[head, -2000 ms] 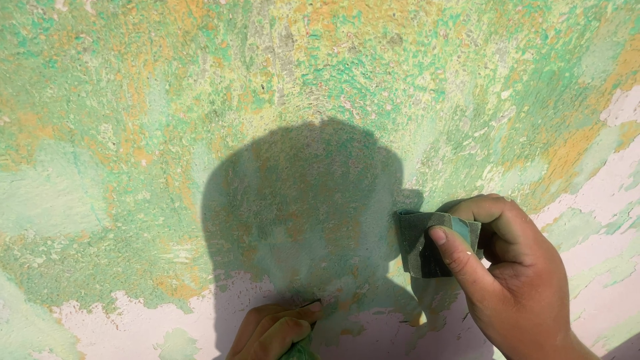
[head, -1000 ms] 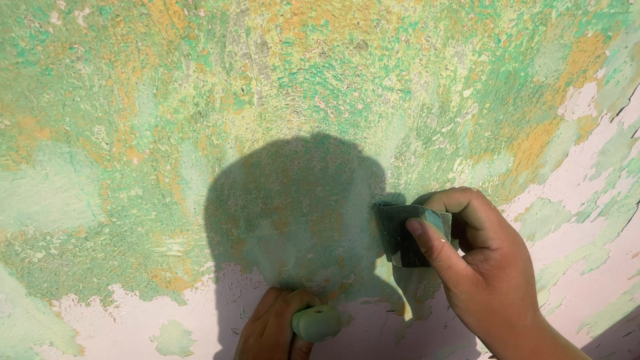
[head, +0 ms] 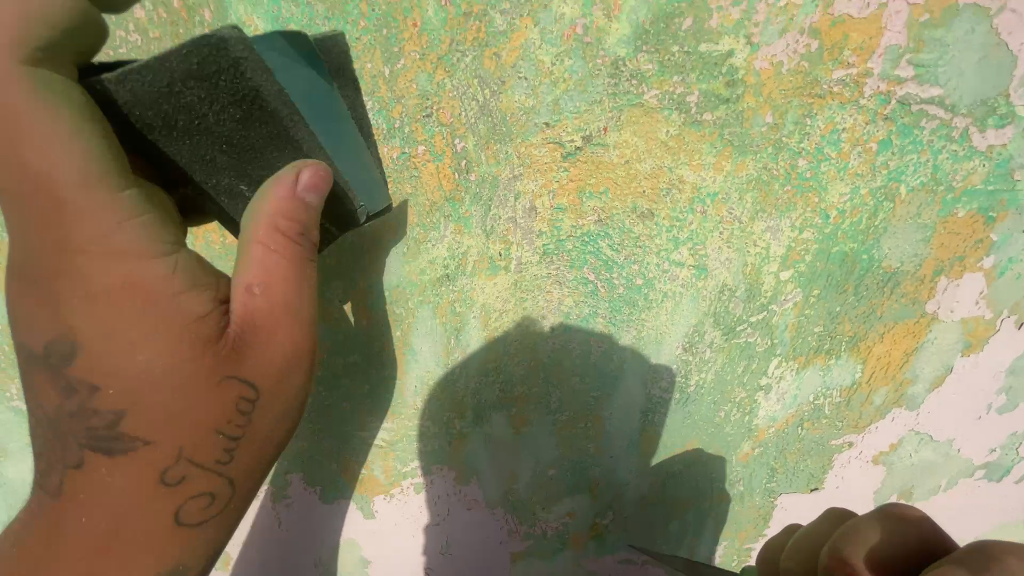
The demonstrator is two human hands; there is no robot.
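My left hand (head: 152, 288) is large at the left, its thumb pressed on a folded piece of black sandpaper (head: 208, 120) with a teal strip showing. The fold is held over the wall, and its shadow falls to the right and below. My right hand (head: 872, 544) is at the bottom right edge, fingers curled round a tool whose thin pointed blade (head: 680, 562) points left. The handle is mostly hidden and the frame cuts off the rest of that hand. The wall (head: 576, 200) has rough, worn green, yellow and orange paint.
Pale pink patches (head: 968, 424) with flaking green edges run along the lower right of the wall. More pink (head: 400, 512) shows along the bottom. Shadows of the head and hands cover the lower middle.
The sandpaper was in my right hand and is now in my left. The green-handled tool was in my left hand; a bladed tool is now in my right. My left hand has moved up and left.
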